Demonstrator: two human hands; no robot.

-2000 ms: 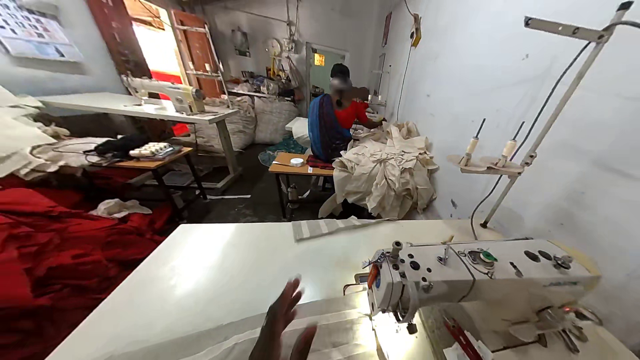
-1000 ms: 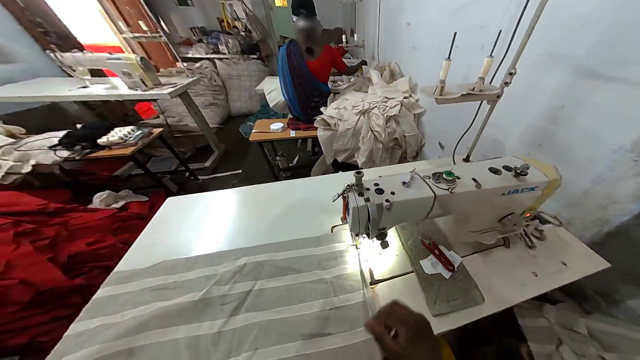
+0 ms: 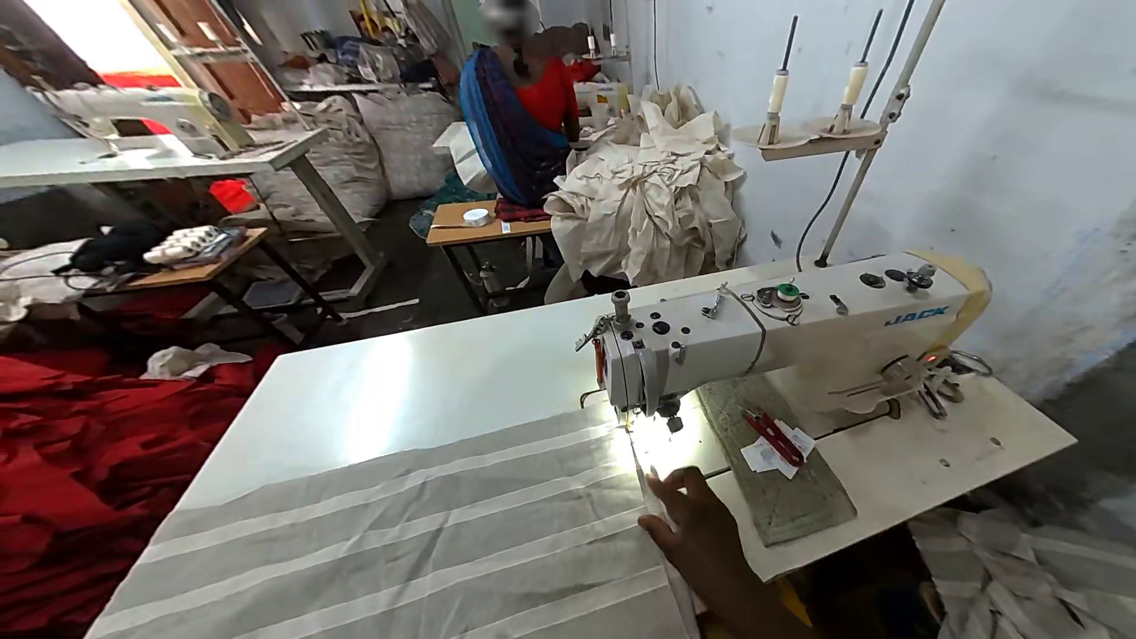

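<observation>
A grey fabric with pale stripes point(image 3: 417, 524) lies spread over the left and near part of the white sewing table point(image 3: 461, 368). Its right edge runs up to the lit needle area of a white Jack sewing machine point(image 3: 701, 342). My right hand point(image 3: 683, 524) is at that edge, just below the needle area, with thumb and forefinger on the narrow fold; the contact beneath the fingertips is partly hidden. My left hand is out of view. To the right of my hand, red-handled thread snips point(image 3: 774, 437) and small white paper pieces lie on a grey pad point(image 3: 790, 497).
A thread stand point(image 3: 816, 138) rises behind the machine. Red fabric point(image 3: 80, 453) is heaped at left. Ahead, a person point(image 3: 524, 124) is beside a pile of cream cloth point(image 3: 648, 195) and a small wooden table point(image 3: 475, 231). Another sewing machine point(image 3: 160, 115) stands at the back left.
The striped fabric has come to lie flat across the table, its edge at the machine. The hand seen low near the machine one second ago is now higher up, nearer the needle area.
</observation>
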